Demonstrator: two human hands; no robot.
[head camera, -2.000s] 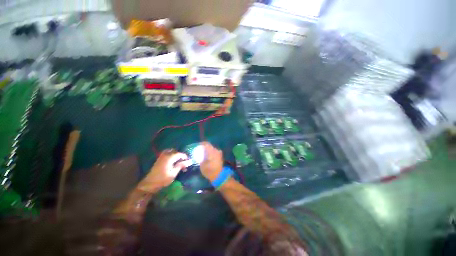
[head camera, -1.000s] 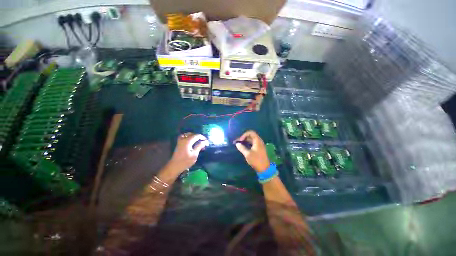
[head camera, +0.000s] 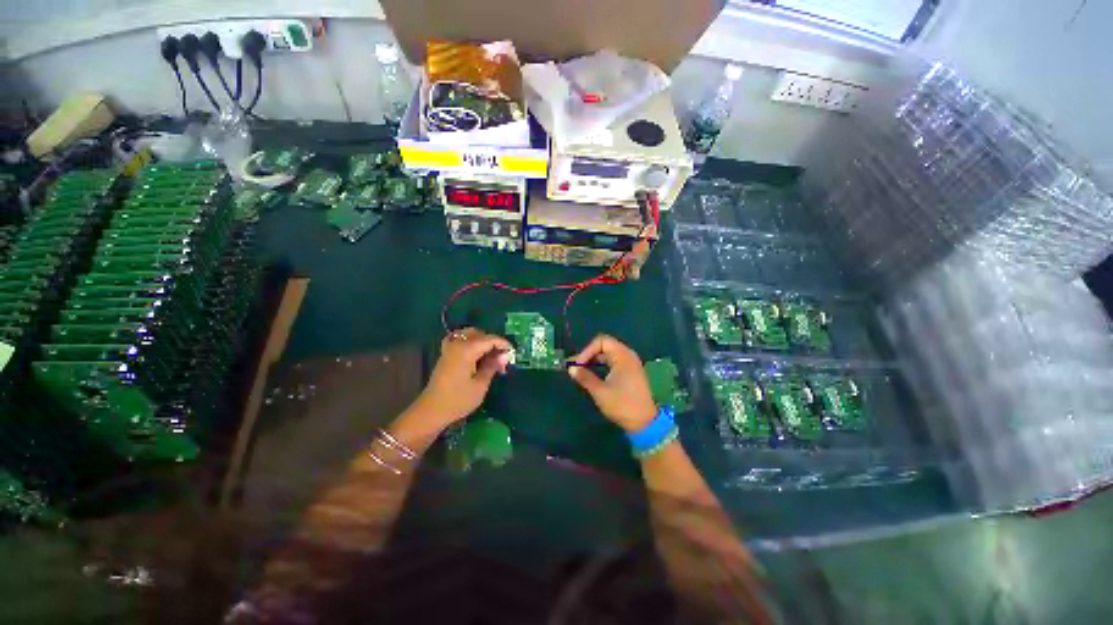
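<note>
A small green circuit board (head camera: 532, 338) lies on the dark green mat between my hands, with no bright light on it. My left hand (head camera: 470, 369) is at the board's left edge, its fingers closed on a small white connector (head camera: 505, 358). My right hand (head camera: 613, 380), with a blue band at the wrist, pinches a thin dark lead tip (head camera: 579, 363) at the board's lower right edge. Red leads (head camera: 513, 289) loop from the instruments to both hands. Whether the tips touch the board is too small to tell.
Loose boards lie beside my right hand (head camera: 665, 382) and nearer me (head camera: 480, 441). A clear blister tray (head camera: 781, 468) with boards is at right, beside stacked empty trays (head camera: 940, 354). Stacked panels (head camera: 134, 281), a wooden strip (head camera: 271, 348) and a brown board (head camera: 336, 409) are left. Instruments (head camera: 610, 165) stand behind.
The bright light on the board has gone out, and its green surface now shows. My hands have stayed at its two sides since one second ago; earlier they were closer together.
</note>
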